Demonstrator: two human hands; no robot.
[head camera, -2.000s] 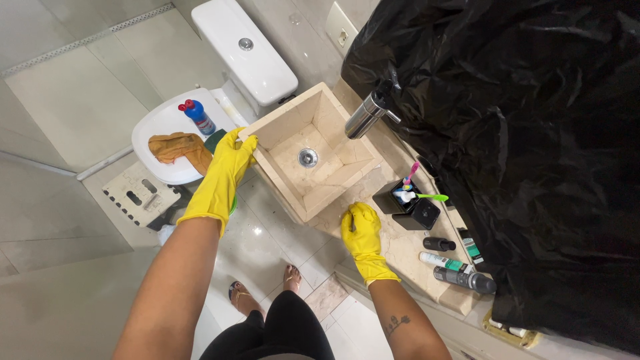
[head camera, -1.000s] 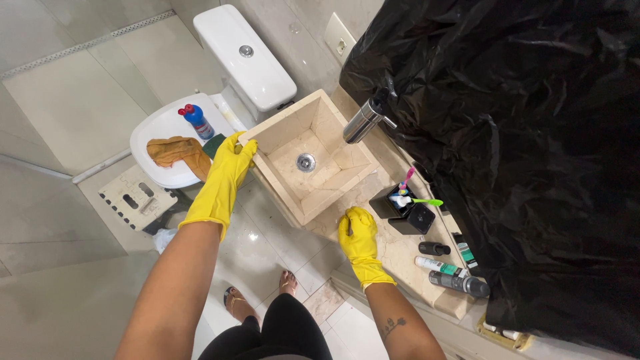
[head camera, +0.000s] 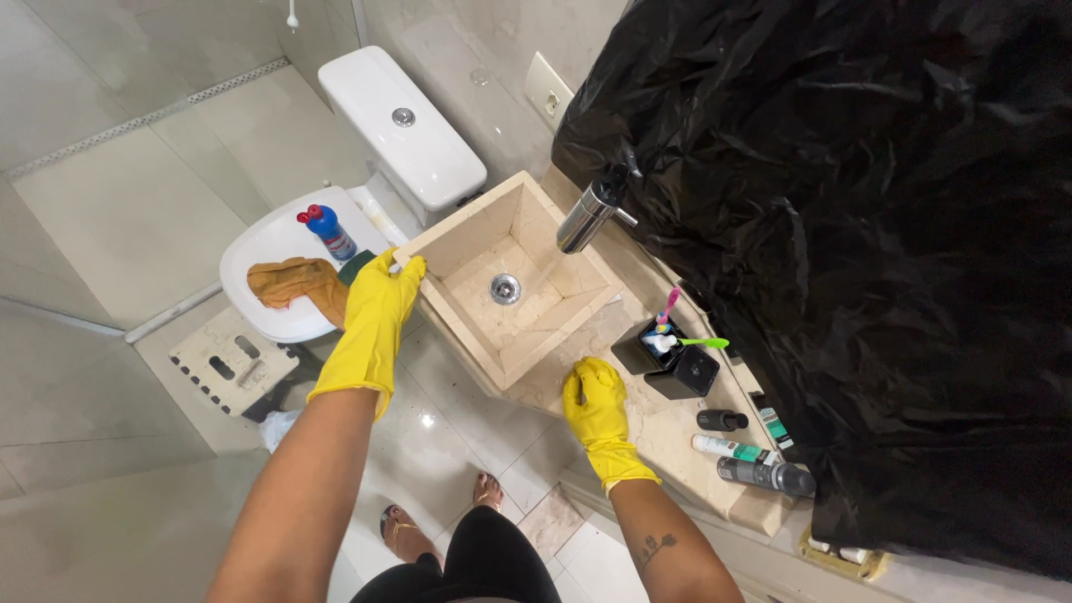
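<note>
My left hand (head camera: 381, 306), in a yellow rubber glove, rests its fingertips on the left corner of the square beige stone washbasin (head camera: 544, 343). A green scouring pad (head camera: 355, 265) shows just beside that hand. My right hand (head camera: 596, 398), gloved alike, lies with curled fingers on the stone countertop (head camera: 662, 427), to the right of the basin; whether something is inside the fingers is hidden. Over the basin leans a chrome faucet (head camera: 586, 216), above the metal drain (head camera: 505, 289). A black toothbrush holder (head camera: 643, 345) with toothbrushes stands to the right of my right hand.
A blue bottle with a red cap (head camera: 331, 233) and an orange cloth (head camera: 293, 285) lie on the closed toilet lid (head camera: 243, 251). A folding step stool (head camera: 234, 360) stands nearby. An aerosol can (head camera: 764, 476) and tubes lie on the counter. Black plastic sheeting (head camera: 837, 251) covers the right side.
</note>
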